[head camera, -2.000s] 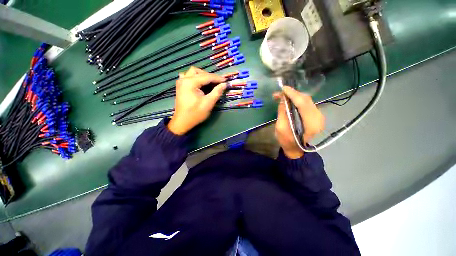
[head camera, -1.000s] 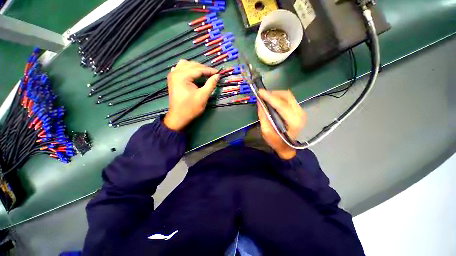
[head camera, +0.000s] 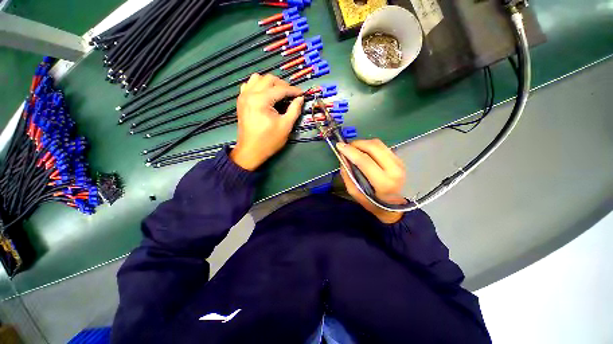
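Note:
Black cables (head camera: pixel 195 95) with red sections and blue ends lie in spaced rows on the green bench. My left hand (head camera: pixel 267 117) pinches one cable near its red section with thumb and fingertips; whether a tiny part is also held cannot be told. My right hand (head camera: pixel 376 176) is closed around the soldering iron (head camera: pixel 354 173), with a pale tube along its handle. The iron's tip is at the red section of the cable by my left fingertips. The exact contact point is too small to see.
A white cup (head camera: pixel 388 48) with metallic shavings stands behind my right hand, beside a yellow sponge (head camera: pixel 358 11) and a dark feeder box (head camera: pixel 464 40). The iron's cord (head camera: pixel 501 138) curves right. Cable bundles (head camera: pixel 59 144) and a dark parts pile (head camera: pixel 109 187) lie left.
The iron in my right hand has moved from the cup, leftward and down, to the cable ends by my left fingertips. My left hand stays pinched near the same spot.

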